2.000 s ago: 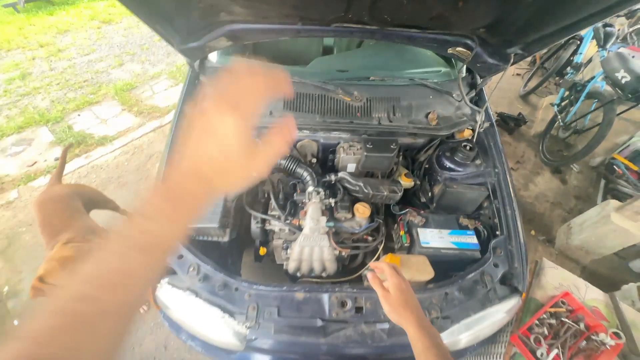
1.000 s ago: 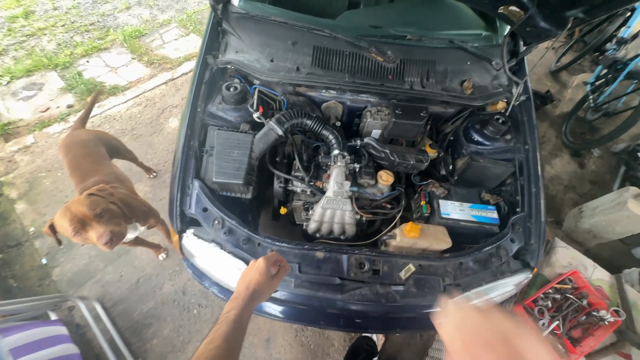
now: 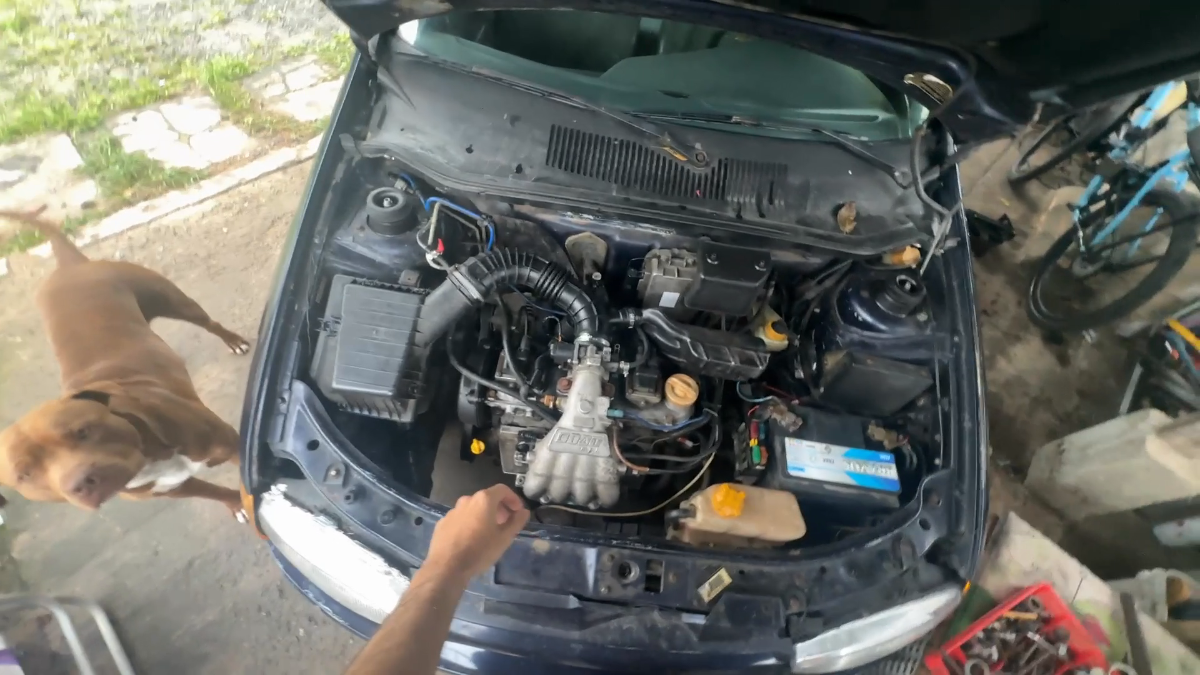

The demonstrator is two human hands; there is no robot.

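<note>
My left hand (image 3: 480,531), fingers curled together with nothing seen in them, hovers over the front edge of the engine bay. Just beyond it is the cast aluminium intake manifold (image 3: 574,459), with a yellow dipstick handle (image 3: 477,447) to its left. A corrugated black air intake hose (image 3: 534,272) runs from the manifold to the black air filter box (image 3: 375,342). Right of the manifold are the oil filler cap (image 3: 682,390), the coolant reservoir with its orange cap (image 3: 750,516) and the car battery (image 3: 834,469). My right hand is out of view.
The raised hood (image 3: 1078,47) hangs over the windshield. A brown dog (image 3: 112,328) stands on the ground at the left. Bicycles (image 3: 1106,234) are at the right, above concrete blocks (image 3: 1097,459). A red crate (image 3: 1087,628) of metal tools or parts sits at the lower right.
My right hand, blurred at the lower right one second ago, has left the view. My left hand, raised high over the engine two seconds ago, is now low at the bay's front edge.
</note>
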